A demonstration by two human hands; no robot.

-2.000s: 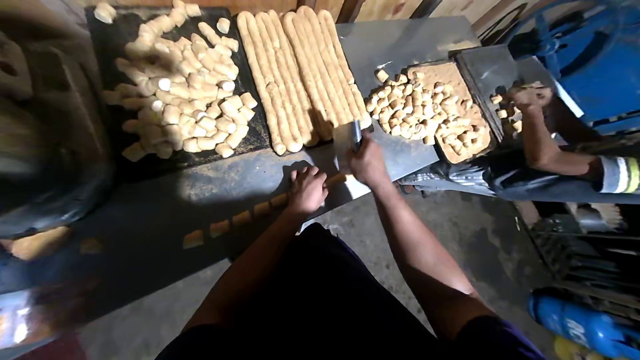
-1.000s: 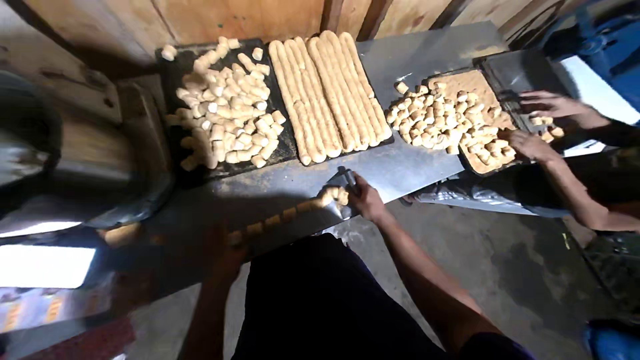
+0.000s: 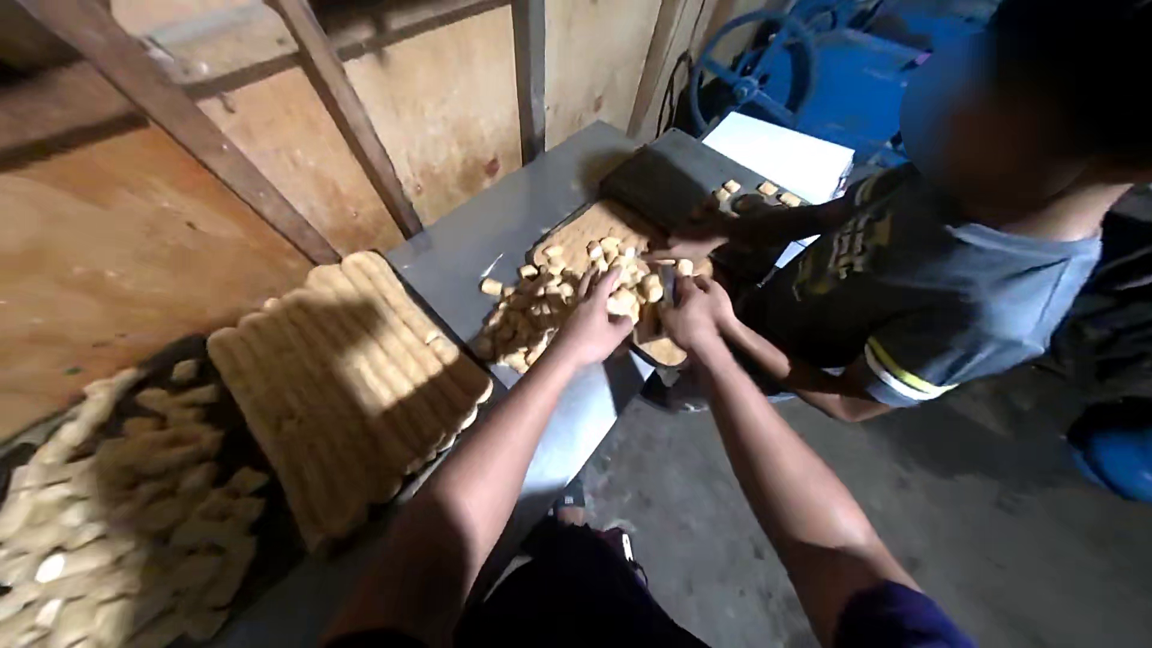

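My left hand (image 3: pixel 594 319) reaches over the pile of cut dough pieces (image 3: pixel 531 310), its fingers spread against several of them. Close by on the right, my right hand (image 3: pixel 693 315) is closed around a tool that looks like a dough scraper (image 3: pixel 654 315), its blade dark and partly hidden. The pile lies partly on the metal table and partly on a crumb-covered tray (image 3: pixel 661 351). Left of it, long dough ropes (image 3: pixel 351 378) lie side by side. More cut pieces (image 3: pixel 117 504) cover a dark tray at the lower left.
A co-worker (image 3: pixel 900 270) stands at the right, with a hand (image 3: pixel 697 236) beside the pile. A dark tray (image 3: pixel 666 180) holding a few pieces, a white board (image 3: pixel 778 157) and a blue wheeled machine (image 3: pixel 747 85) are beyond. The wooden wall (image 3: pixel 432 117) runs behind the metal table (image 3: pixel 504 216).
Both my hands have moved right, from the dough strip at the table's front edge to the pile of cut pieces. The view has swung far to the right.
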